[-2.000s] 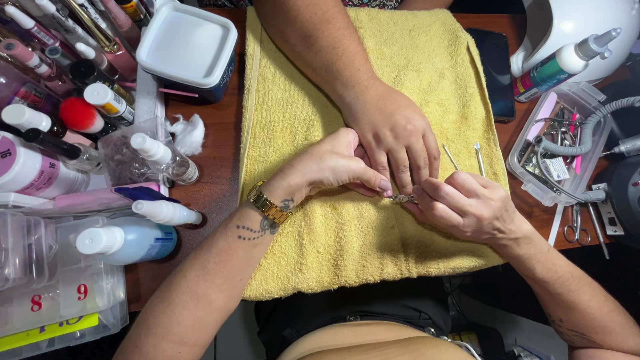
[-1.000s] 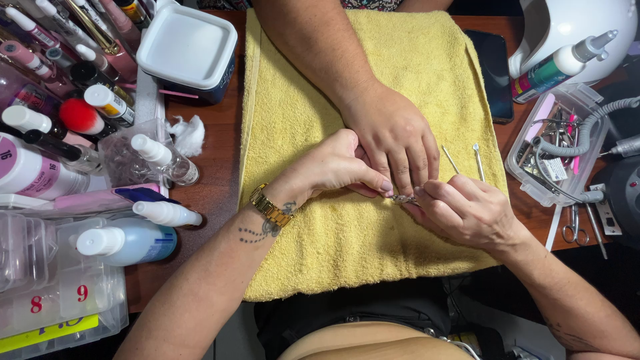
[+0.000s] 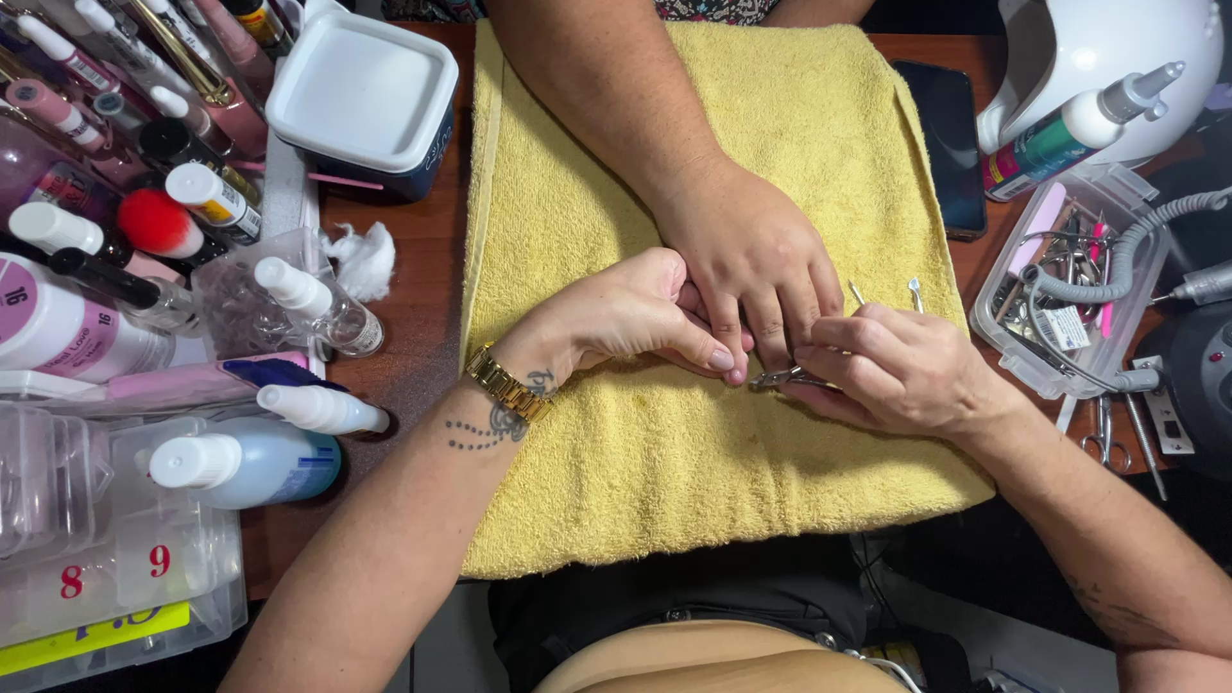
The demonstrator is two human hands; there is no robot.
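Observation:
A folded yellow towel (image 3: 674,481) lies under another person's hand (image 3: 756,241), which rests palm down. My left hand (image 3: 645,313), with a gold watch (image 3: 508,383) at its wrist, grips one fingertip of that hand between thumb and fingers. Metal cuticle nippers (image 3: 782,376) are held in my right hand (image 3: 881,371), their jaws close beside the gripped fingertip. My fingers hide most of their handles. A metal cuticle pusher (image 3: 915,294) and another thin metal tool (image 3: 856,292) stick out past my right hand over the towel.
Nail polish bottles, spray bottles (image 3: 245,464), cotton (image 3: 362,262) and a white-lidded tub (image 3: 364,91) crowd the left. At the right are a phone (image 3: 938,149), a white nail lamp (image 3: 1145,58), a clear plastic box (image 3: 1006,322) of tools, a coiled cord (image 3: 1121,274) and small scissors (image 3: 1105,438).

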